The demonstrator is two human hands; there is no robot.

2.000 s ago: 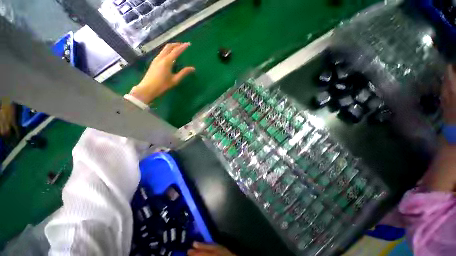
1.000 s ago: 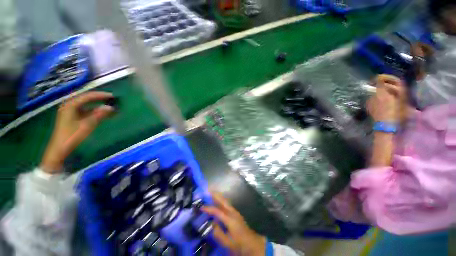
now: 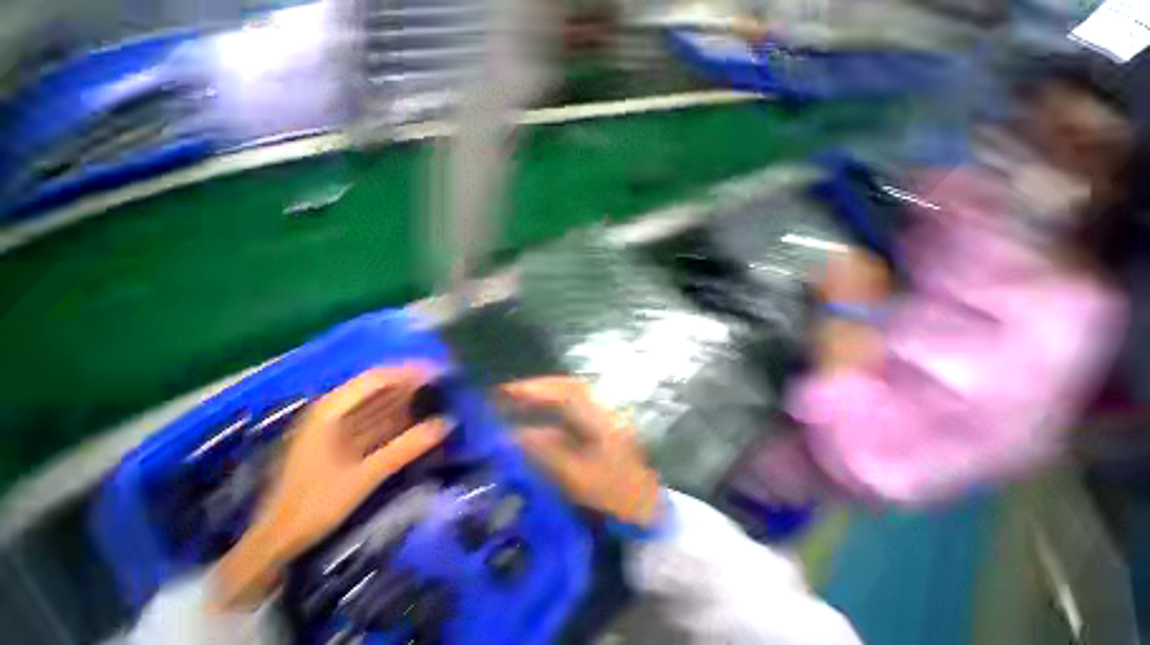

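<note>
The view is blurred by motion. My left hand (image 3: 322, 473) is above the blue tray and holds a small black part (image 3: 429, 402), likely a black housing, between thumb and fingertips. My right hand (image 3: 586, 450) is over the tray's right edge, fingers pointing left towards my left hand. Its fingers are bent, and whether it holds anything cannot be told. The blue tray (image 3: 141, 485) lies directly in front and holds many black housings (image 3: 366, 586).
The green conveyor belt (image 3: 240, 258) runs beyond the tray, with a pale part (image 3: 315, 199) on it. A grey post (image 3: 473, 189) stands in front. A shiny blister tray (image 3: 656, 353) lies at right, beside a person in pink (image 3: 971, 378). Another blue tray (image 3: 95, 120) is across the belt.
My left hand has come from over the belt to above the tray, carrying the black part. My right hand has risen from the tray towards it. The view has shifted.
</note>
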